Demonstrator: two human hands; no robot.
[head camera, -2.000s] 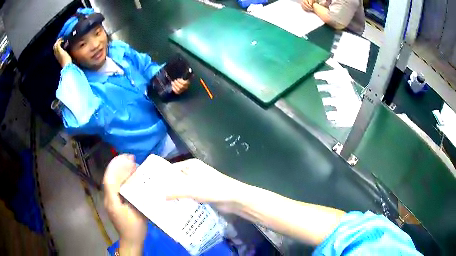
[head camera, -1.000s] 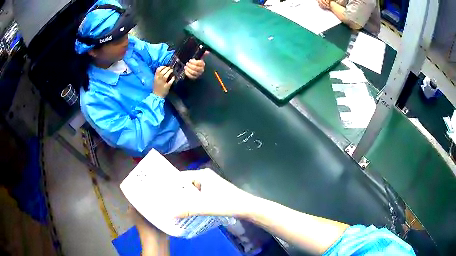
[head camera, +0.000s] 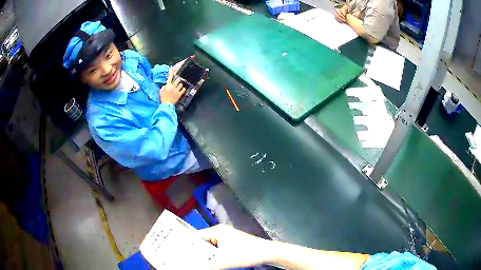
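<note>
My right hand (head camera: 228, 247) comes in from the lower right in a blue sleeve and grips white label sheets (head camera: 174, 240) by their right side, low in the picture. The sheets show faint rows of print and hang over the floor side of the bench. Their lower end is cut off by the picture's bottom edge. My left hand is not in view; it is out of the picture or hidden behind the sheets.
A co-worker in blue sits at the left, holding a black tray (head camera: 193, 74) at the dark green bench (head camera: 295, 174). An orange stick (head camera: 232, 99), raised green board (head camera: 279, 63) and white cut sheets (head camera: 372, 118) lie beyond. A metal post (head camera: 422, 79) stands right.
My left hand, earlier under the sheets, has gone from view. My right hand and the sheets sit lower. The co-worker has turned the head towards me again and lowered the black tray.
</note>
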